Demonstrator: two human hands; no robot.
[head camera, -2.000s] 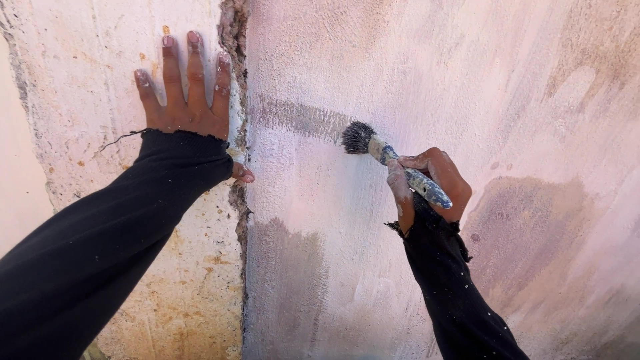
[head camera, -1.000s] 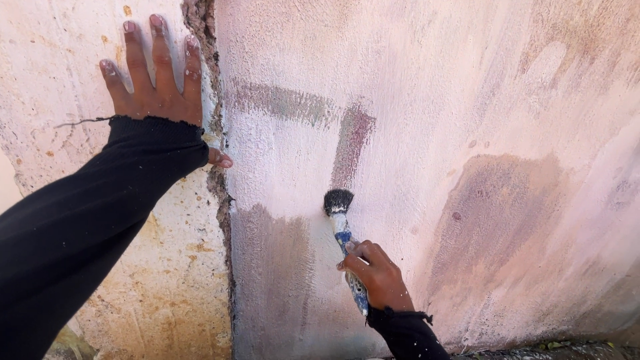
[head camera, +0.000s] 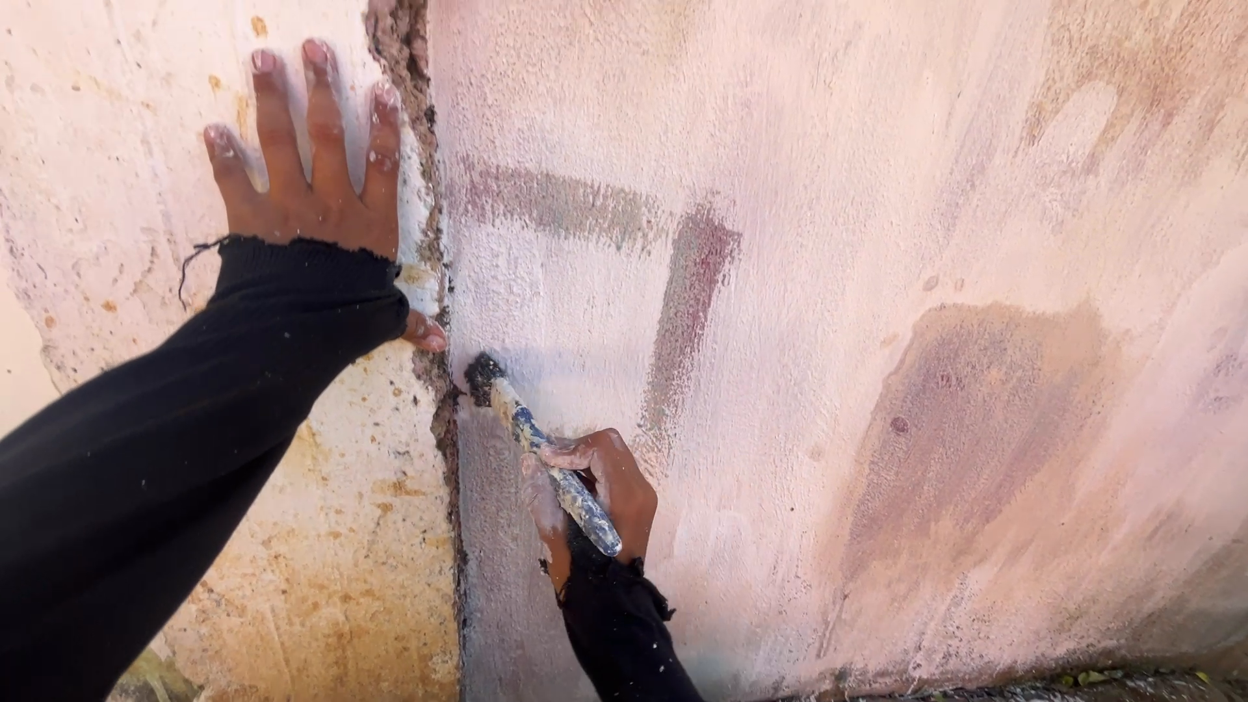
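Observation:
My left hand lies flat on the rough, stained wall section at the left, its fingers spread and its thumb at the broken edge. In my right hand is a round paintbrush with a paint-crusted, blue and cream handle. The brush's dark bristles touch the pinkish textured wall just right of the crack. Above the brush runs a greyish, roughly horizontal stroke, and to its right a reddish-grey stroke slants downward. Pale paint specks mark both hands.
A jagged vertical crack with crumbling edges divides the two wall surfaces. A large brownish-purple patch marks the wall at the right. Bits of green growth show along the wall's foot at the lower right.
My right hand has moved the brush down, then left to the crack. The slanting stroke, absent in the oldest frame, now shows. My left hand has stayed on the wall.

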